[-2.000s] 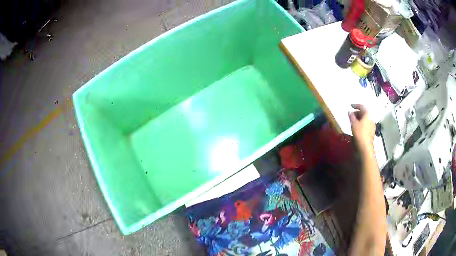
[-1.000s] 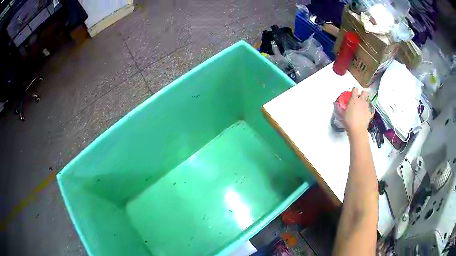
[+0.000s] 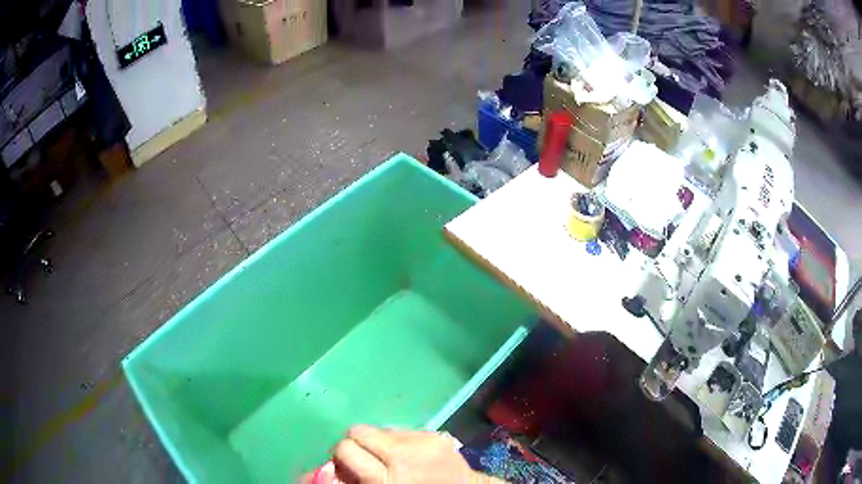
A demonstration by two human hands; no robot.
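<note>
My right hand [image 3: 406, 458] is at the bottom edge, over the near side of the green bin, fingers curled around a red-pink thing [image 3: 324, 475]. It looks like the red lid of the dark cup; the rest is hidden or cut off. The green plastic bin [image 3: 312, 293] stands open beside the white table [image 3: 506, 232], with nothing seen inside. My left hand is not in view.
On the table are a red cylinder [image 3: 555, 146], a yellow round container [image 3: 585, 223] holding dark bits, a brown carton [image 3: 594, 142] with plastic bags, white sheets [image 3: 646, 184] and a white sewing machine [image 3: 728, 265]. Patterned cloth [image 3: 510, 458] is below.
The red-lidded dark cup has left the table. My right hand has moved from it, left and down to the bottom edge. The view has swung up, showing more floor and the machine.
</note>
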